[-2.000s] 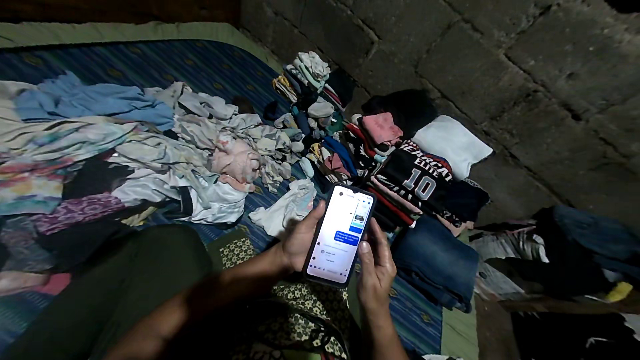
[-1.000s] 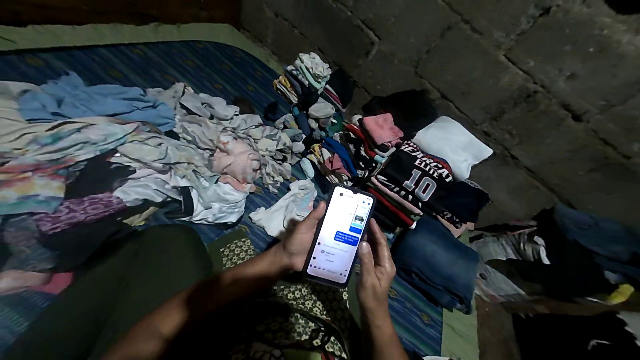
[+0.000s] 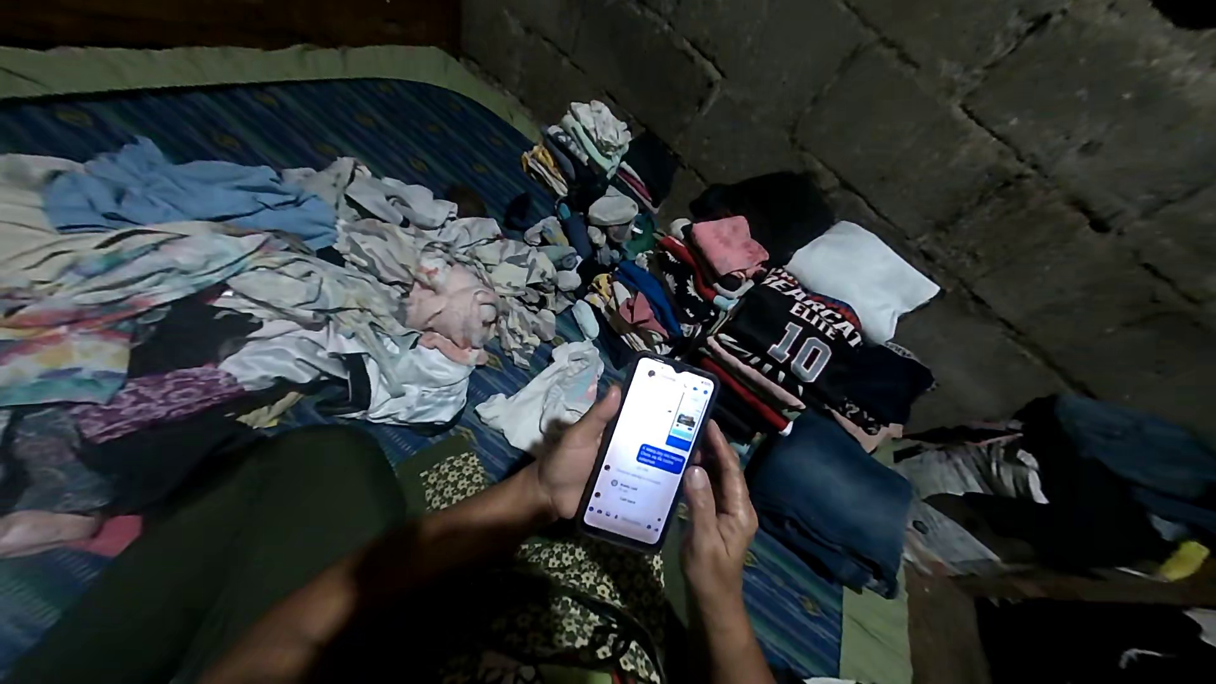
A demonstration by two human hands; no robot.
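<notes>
A smartphone with a lit screen showing a message thread is held upright over my lap. My left hand grips its left edge, the thumb along the side. My right hand holds the right edge, its thumb near the screen's lower right. Just beyond the phone lies a crumpled white cloth. To its right are a folded black jersey with a number and folded blue jeans.
Loose clothes heap across the blue patterned mat at left. Folded stacks, a pink folded cloth and a white folded garment stand near the concrete block wall. More garments lie at right.
</notes>
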